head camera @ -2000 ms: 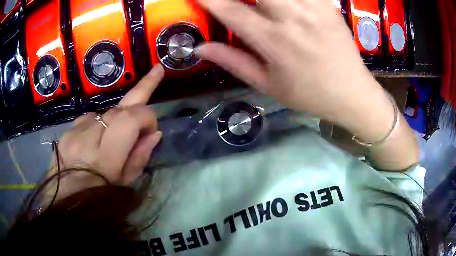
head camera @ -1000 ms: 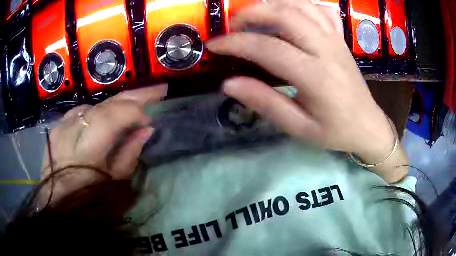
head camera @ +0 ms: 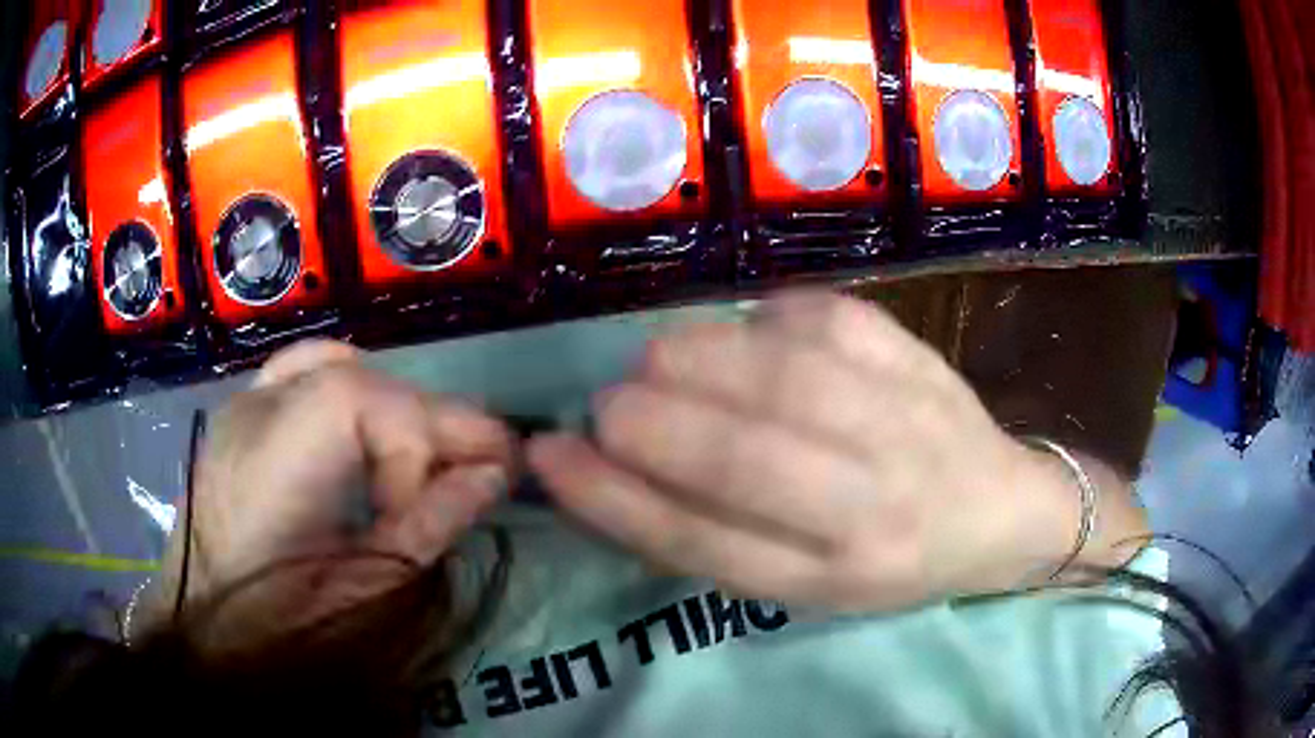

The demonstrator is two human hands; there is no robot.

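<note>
My left hand (head camera: 368, 476) and my right hand (head camera: 829, 461) are close together before my shirt, their fingertips pinched around a small dark thing, blurred and mostly hidden. Glossy clear film (head camera: 152, 498) shows beside my left hand, which seems to grip it. Behind them is a black blister tray (head camera: 635, 274) of orange-red housings. Three front-row housings at the left have black-and-silver trim discs (head camera: 428, 211) in their recesses. Several housings to the right show pale, plain circular recesses (head camera: 625, 149).
A red slab or stack (head camera: 1288, 159) stands at the far right. Brown cardboard (head camera: 1067, 339) is below the tray's right part, with a blue object (head camera: 1211, 353) beside it. The grey floor has a yellow line (head camera: 80, 558) at the lower left.
Both hands have drawn back from the tray and come together before the shirt. The disc on film there is now hidden. The tray appears lower and shifted left, uncovering more pale recesses.
</note>
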